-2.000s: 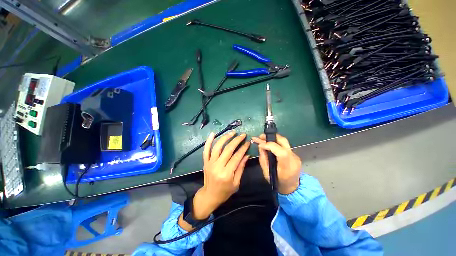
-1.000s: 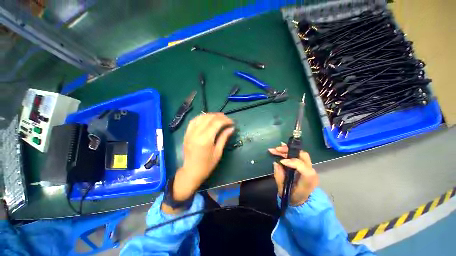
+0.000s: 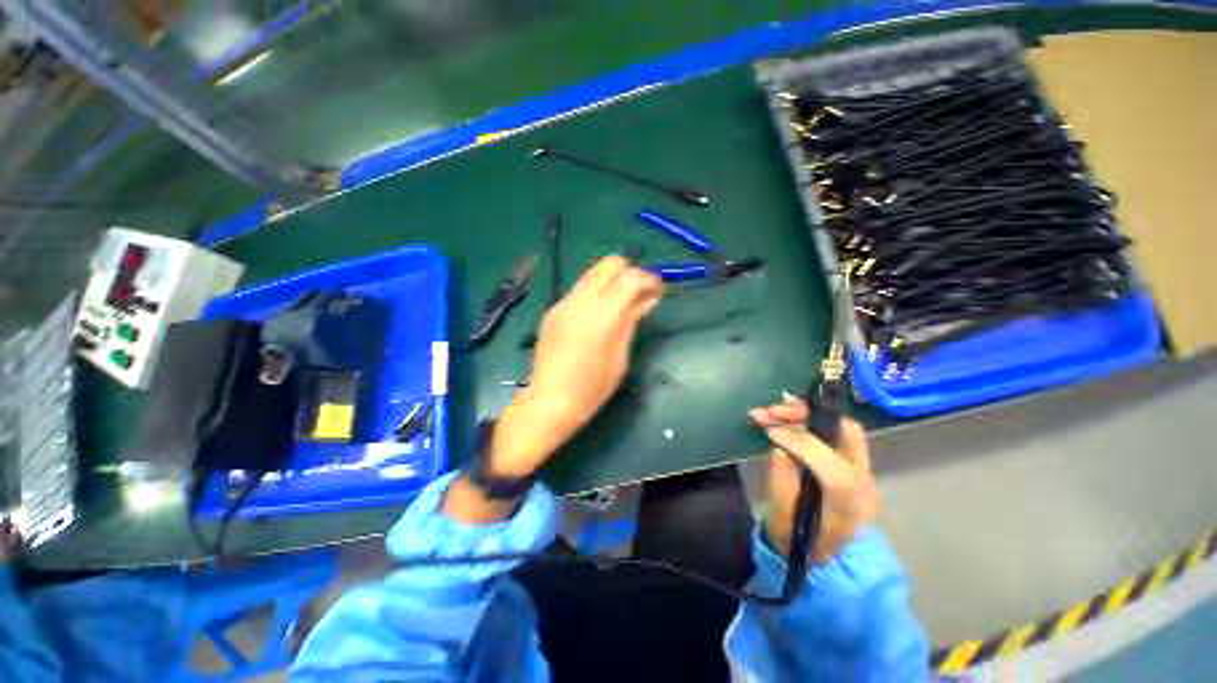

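My left hand (image 3: pixel 587 350) reaches over the middle of the green mat, its fingertips bunched on the loose black cables beside the blue-handled cutters (image 3: pixel 678 231). Blur and the hand itself hide whether it grips a cable. My right hand (image 3: pixel 825 487) holds the soldering iron (image 3: pixel 828 387) by its black handle, tip pointing up and away, near the cable bin's left side. One loose cable (image 3: pixel 621 176) lies behind the cutters. Another cable (image 3: pixel 555 254) lies left of them. A dark-handled knife (image 3: pixel 505 302) lies further left.
A blue tray (image 3: pixel 441 400) at left holds a black station (image 3: pixel 200 400), an iron stand (image 3: pixel 340 334) and a yellow sponge (image 3: pixel 332 422). A white box with a red display (image 3: pixel 154 300) stands far left. A blue tray (image 3: pixel 1014 367) under the grey bin of black cables is at right. The iron's cord crosses my lap.
My left hand has moved from beside my right hand at the bench's front edge out to the loose cables. My right hand has moved right with the iron. The view has shifted somewhat.
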